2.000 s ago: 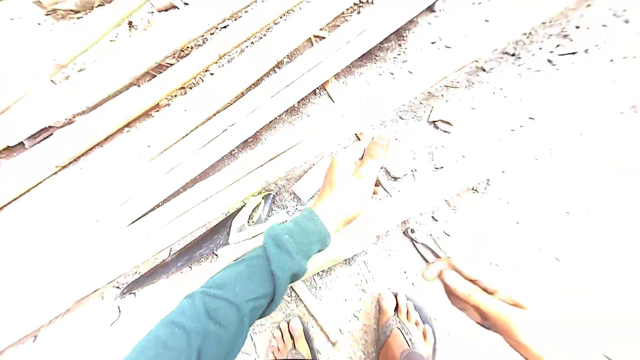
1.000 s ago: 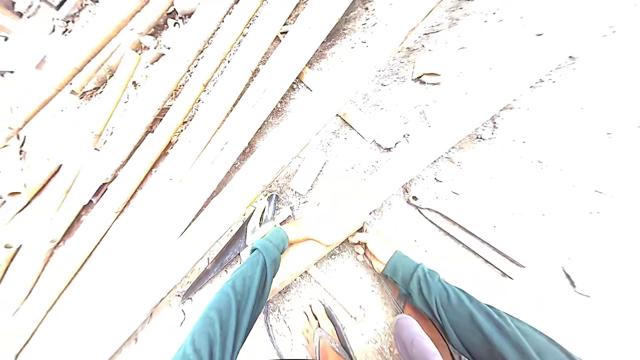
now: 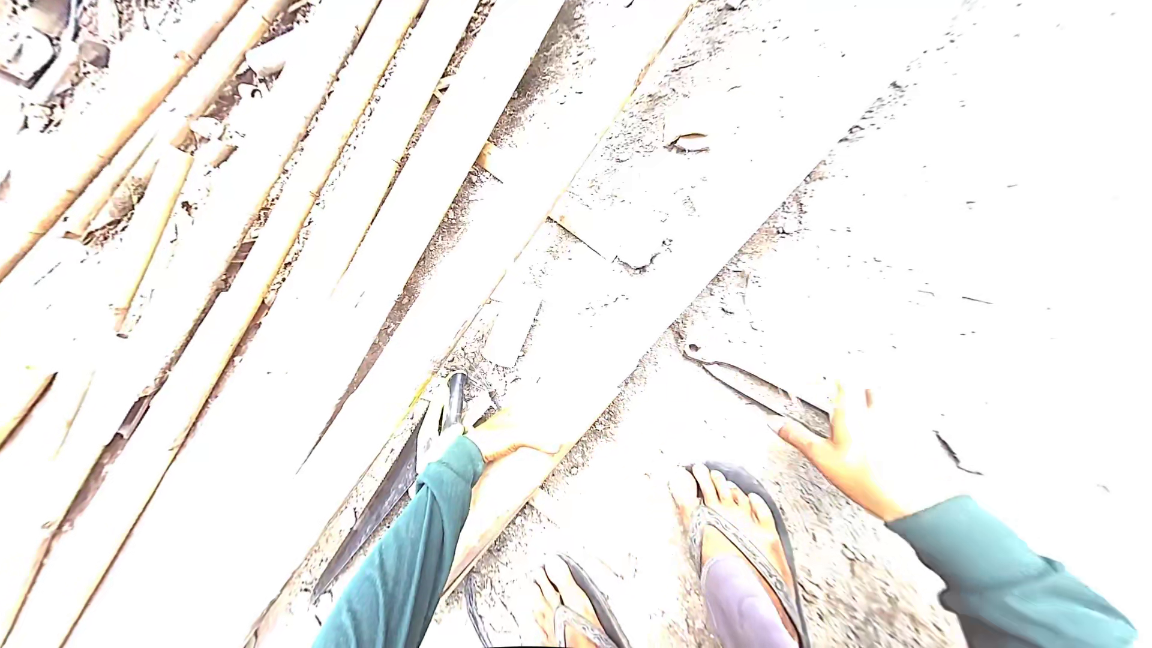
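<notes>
My left hand (image 3: 515,437), in a teal sleeve, spans the near end of a long pale plank (image 3: 621,342) and grips it by the edges. Just left of that hand are a dark tool handle (image 3: 457,394) and a long dark blade (image 3: 373,517), partly hidden by my sleeve; whether they are one tool I cannot tell. My right hand (image 3: 846,454) is spread over the ground at the right, its fingers at the end of a thin, long metal tool (image 3: 756,389) with a round eye at its far end. Whether the fingers touch it is unclear in the glare.
Several long pale planks (image 3: 441,171) and bamboo poles (image 3: 117,144) lie side by side on the left. My sandalled feet (image 3: 738,549) stand below the near end of the plank. A curled dry leaf (image 3: 689,142) lies farther off. Strong glare washes out much of the ground.
My right hand has moved from the plank's near end rightward to the thin metal tool, which it was at two seconds ago. My left hand stays on the plank.
</notes>
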